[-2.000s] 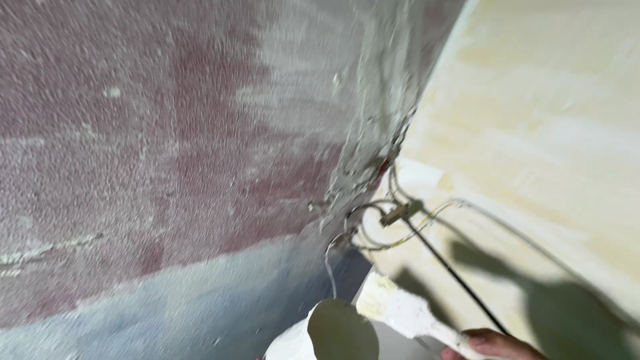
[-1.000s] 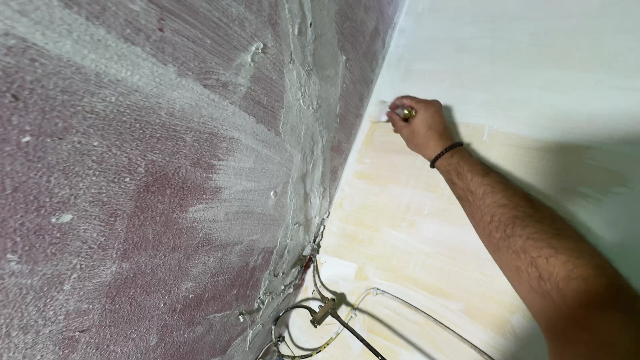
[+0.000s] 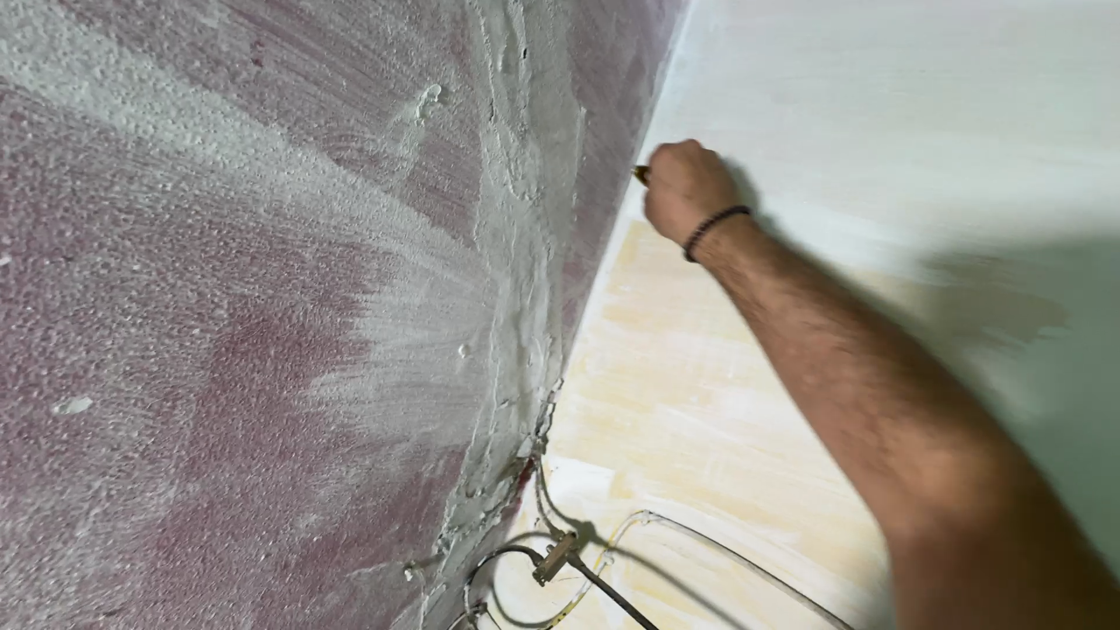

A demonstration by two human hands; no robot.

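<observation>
My right hand (image 3: 691,191), with a dark beaded bracelet (image 3: 716,232) at the wrist, is closed around a paintbrush at the corner between the two surfaces. Only the brass-coloured end of the brush (image 3: 642,175) shows beside the fingers; its bristles are hidden by the hand. The yellowish wall (image 3: 691,385) under my forearm carries white paint over its upper part. To the left is a rough purple surface (image 3: 271,350) with whitish streaks. My left hand is out of view.
Loose cables (image 3: 612,595) with a small brown connector block (image 3: 555,558) hang in the lower middle, close to the corner. A rough strip of grey plaster (image 3: 525,262) runs up beside the corner. My arm casts a shadow on the right wall.
The right hand with the brush has gone from the lower part of the view up to the wall corner. The white container seen earlier has left the view, which has shifted upward.
</observation>
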